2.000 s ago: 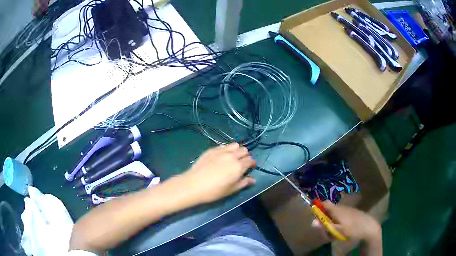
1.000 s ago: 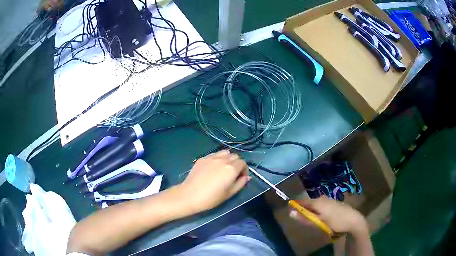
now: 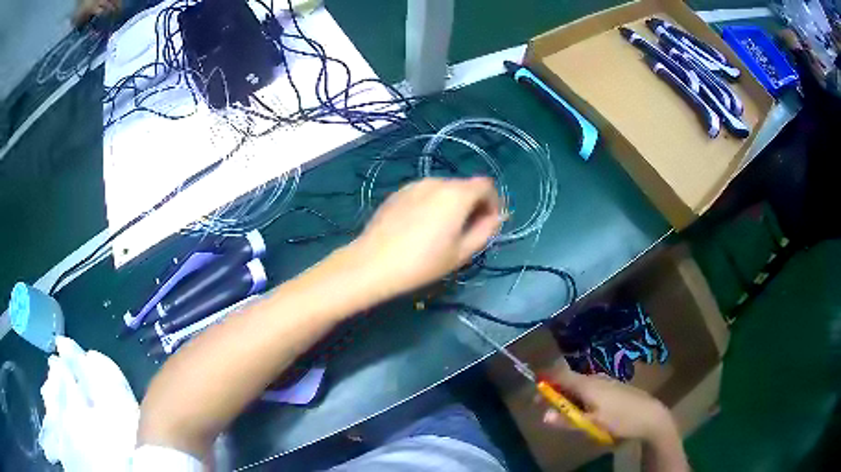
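My left hand point(image 3: 443, 226) is over the near side of the clear filament coils point(image 3: 544, 180), fingers curled; it is blurred, and whether it grips a strand cannot be told. My right hand point(image 3: 613, 406) holds the scissors point(image 3: 574, 411) by the orange-yellow handle, red part beside it, beyond the bench's near edge. The blades look closed and point up-left over the bench edge. A black power lead point(image 3: 539, 270) loops between the coils and the blades. Several black-and-lavender pens point(image 3: 214, 288) lie at the left, partly hidden by my left forearm.
A cardboard tray point(image 3: 636, 152) with several pens stands at the right, beside a light-blue curved piece point(image 3: 558, 109). A black box point(image 3: 230, 55) and tangled leads lie on the white board point(image 3: 138, 198). A metal post point(image 3: 428, 46) stands behind. A carton point(image 3: 692, 369) is below the bench edge.
My left hand has moved up and right from near the bench edge to the coils, and its forearm now covers part of the pens. My right hand and scissors have moved only slightly.
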